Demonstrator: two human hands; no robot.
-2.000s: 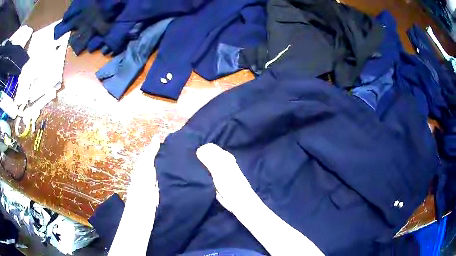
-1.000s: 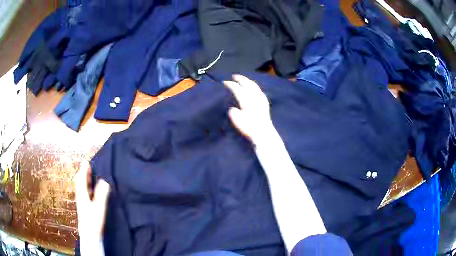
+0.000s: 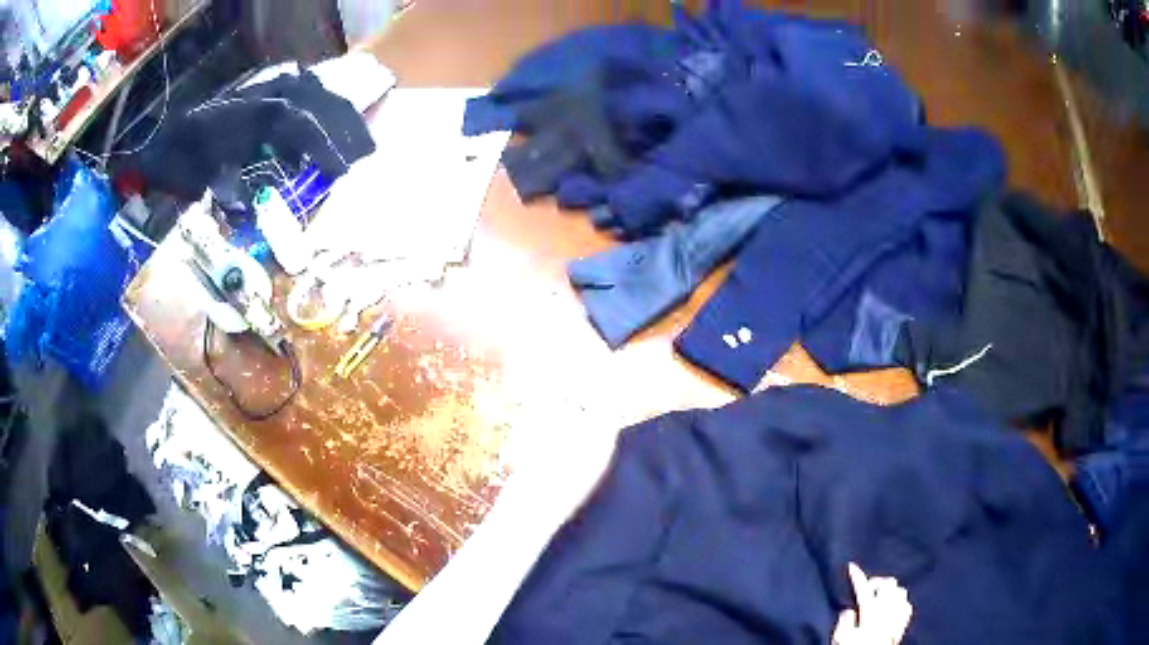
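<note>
A dark navy jacket [image 3: 743, 517] lies spread at the lower right, cut off by the bottom edge. My left hand [image 3: 582, 426] is at the jacket's upper left edge; glare on the table blurs its outline and hides its fingers' shape. My left forearm crosses the lower middle. My right hand [image 3: 876, 610] is on the jacket at the bottom edge, small and partly cut off, with one finger pointing up. Whether either hand grips cloth cannot be told.
Navy garments [image 3: 806, 164] are heaped at the back, with a blacker one [image 3: 1027, 321] at right. At left are a hand machine with black cord [image 3: 233, 277], yellowish scissor rings [image 3: 309, 305], a small yellow tool [image 3: 363, 348], a white-green spool [image 3: 277, 224] and white fabric [image 3: 410, 189].
The view has swung left, showing more of the table's left side. My right hand has moved from the jacket's upper part to the frame's bottom edge. My left arm now reaches the jacket's upper left edge.
</note>
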